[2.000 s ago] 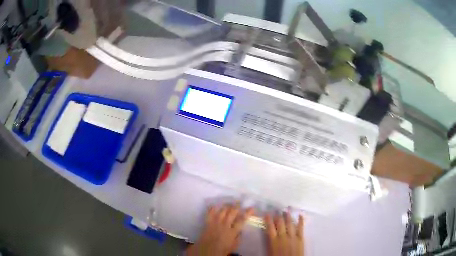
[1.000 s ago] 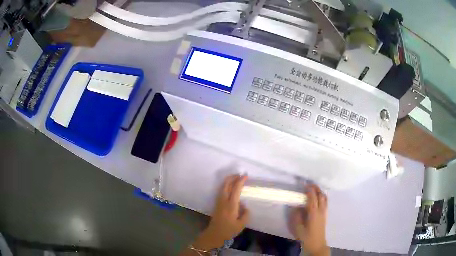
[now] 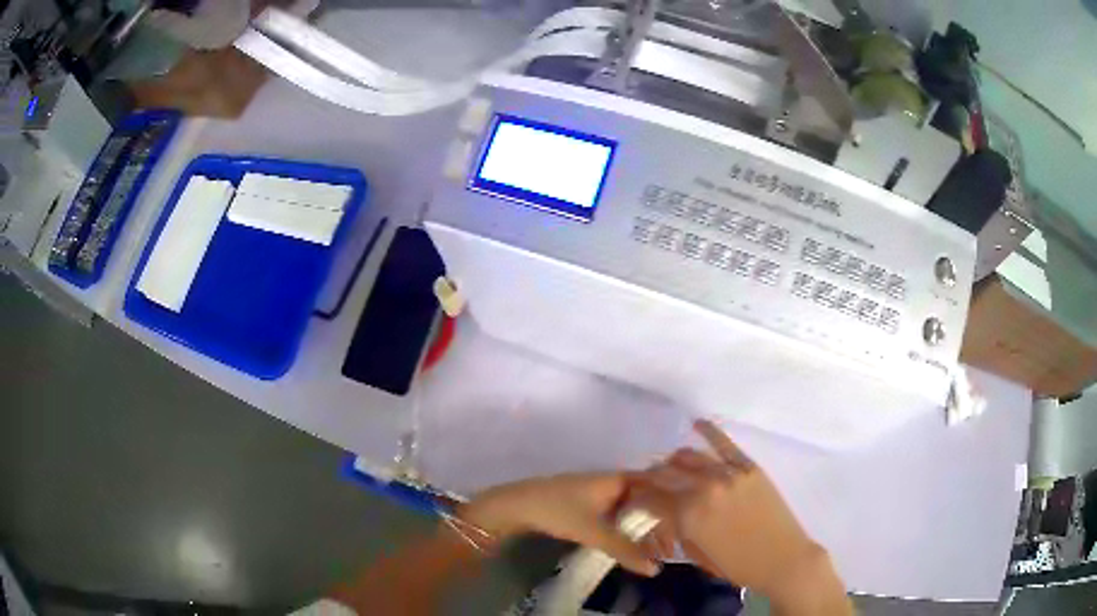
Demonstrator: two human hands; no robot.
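The cut strips (image 3: 583, 575) are a narrow white stack at the table's front edge, tilted toward the wearer and partly hidden by my hands. My left hand (image 3: 577, 511) comes from the lower left and is closed around the stack near its upper end. My right hand (image 3: 710, 499) comes from the lower right and touches that same end, with its index finger stretched out. The hands overlap, and the fingers of my right hand are partly hidden, so its grip is unclear. The strip end (image 3: 636, 522) shows between the hands.
The white-silver cutting machine (image 3: 674, 319) stands behind the hands, with a lit screen (image 3: 543, 165). White bands (image 3: 349, 78) run into it. To the left are a black flat rectangle (image 3: 395, 315), a blue tray (image 3: 255, 325) with white stacks and a compartment tray (image 3: 114, 199). A cardboard box (image 3: 1035, 337) is at right.
The strips were held level between both hands above the table. They are now tilted and lower, near the table edge, and my hands have come together at one end. The view has shifted slightly.
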